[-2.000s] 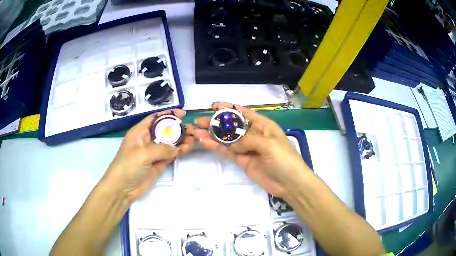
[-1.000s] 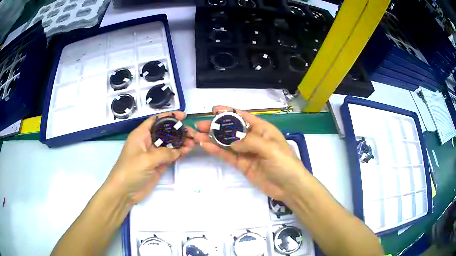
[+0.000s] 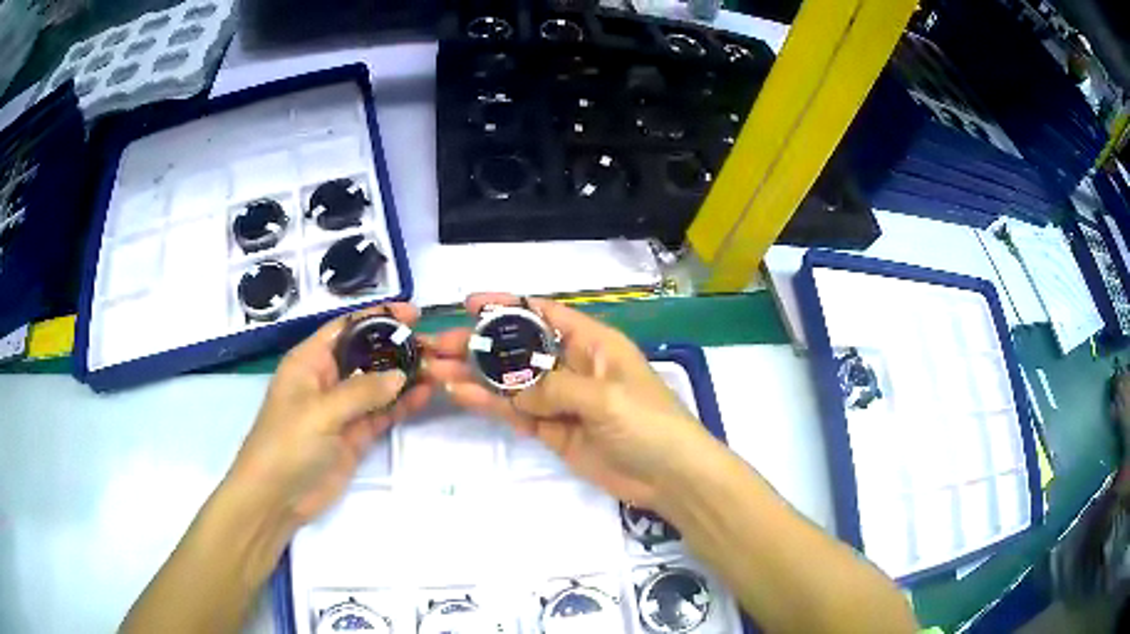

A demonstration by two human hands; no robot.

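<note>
My left hand [image 3: 332, 403] holds a round dark-rimmed watch body [image 3: 376, 348] face up, my thumb on its lower edge. My right hand [image 3: 576, 390] holds a silver-rimmed watch body [image 3: 512, 348] beside it, thumb at its lower right. Both screens are dark with small text and white tabs; the right one shows a small reddish mark low on the screen. Both are held over the far edge of the near blue-rimmed tray [image 3: 284, 582], which holds several watch bodies [image 3: 673, 598] in its near row and right column.
A blue-rimmed tray [image 3: 394, 235] at the far left holds several watch bodies. Another tray [image 3: 843, 458] at the right holds one. A black foam tray [image 3: 558, 229] lies behind, beside a slanted yellow post [image 3: 793, 136]. Stacked blue trays [image 3: 979, 173] and papers [image 3: 1047, 291] stand at the right.
The left watch's screen went from a bright pinkish light to dark, and the right one from coloured lights to dark with text. A reddish mark now shows on the right screen. The view has shifted slightly.
</note>
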